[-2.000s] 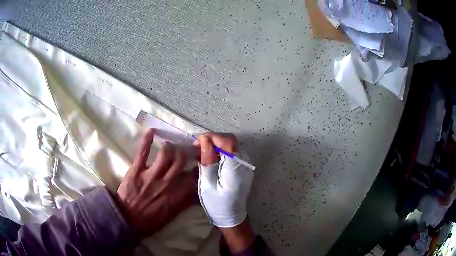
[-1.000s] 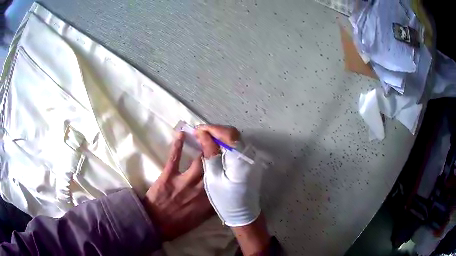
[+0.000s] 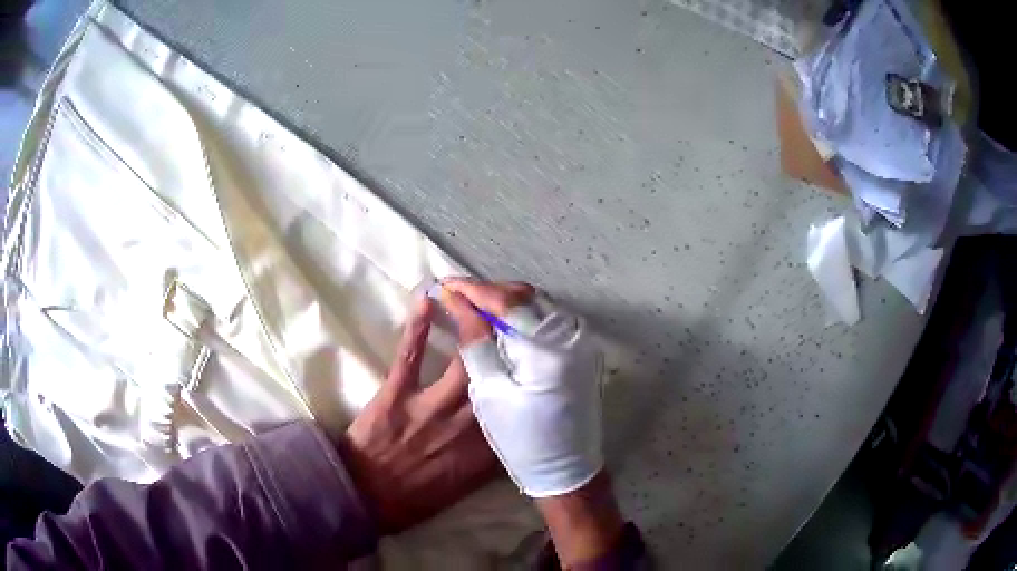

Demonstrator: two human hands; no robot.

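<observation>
A large cream garment panel point(image 3: 262, 218) lies on the table, with seams, small faint marks along its upper edge and bunched loops point(image 3: 184, 335) at its left part. My left hand point(image 3: 418, 441), bare, lies flat on the panel, fingers spread, index fingertip pressing near the pen tip. My right hand point(image 3: 535, 390), in a white fingerless glove, grips a blue-purple marking pen point(image 3: 487, 319) with its tip at the panel's upper edge. A small end of the pale template point(image 3: 433, 289) shows between the fingertips; the rest is hidden under my hands.
The grey speckled table point(image 3: 691, 335) curves away at the right. At the upper right are a pile of papers point(image 3: 875, 100) with a dark item on top, brown cardboard point(image 3: 805, 145), white paper scraps point(image 3: 834, 268) and a pale gridded sheet point(image 3: 742, 20).
The panel and the papers have shifted right in view. Both hands sit further along the panel's edge towards its lower right end, and less of the template shows. The pen stays gripped.
</observation>
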